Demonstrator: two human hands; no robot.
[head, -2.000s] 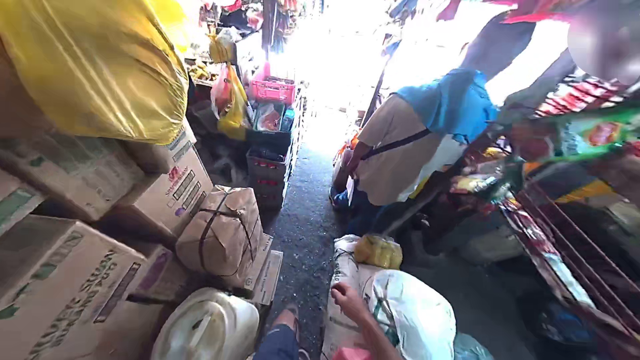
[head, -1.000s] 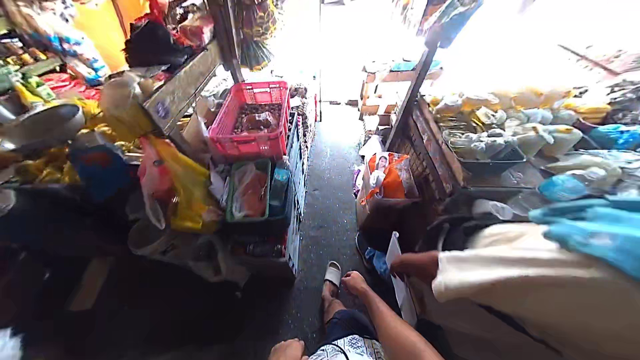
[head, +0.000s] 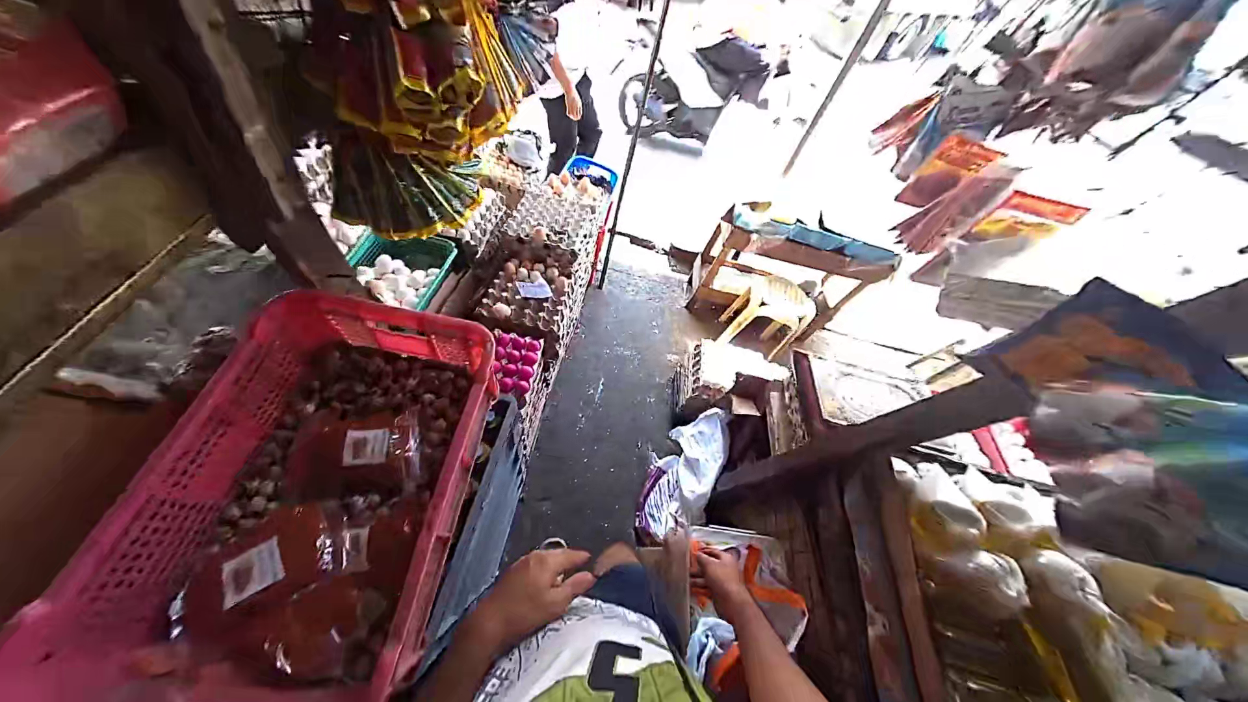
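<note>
My left hand (head: 536,591) is held in front of my body at the lower middle, beside the pink plastic crate (head: 439,556); its fingers are a little bent and apart, and nothing shows in it. To the right, my right hand (head: 720,573) is at the top edge of a white and orange bag (head: 780,609); whether its curled fingers grip the bag, I cannot tell. Small dark bulbs, perhaps shallots, and clear packs with labels (head: 366,448) lie in the crate. A white and purple sack (head: 682,478) stands just beyond the bag.
A dark wet walkway (head: 604,400) runs ahead. Stacked egg trays (head: 531,273), a green basket of white eggs (head: 402,281) and hanging bags (head: 419,117) line its left. On the right are a wooden table (head: 799,239), a yellow plastic chair (head: 770,302) and a wooden post (head: 868,429). A person (head: 570,88) stands outside.
The view has moved forward along the walkway, past the person in the light shirt and blue cloth. My right hand was over white sacks at first and is now beside the orange and white bag.
</note>
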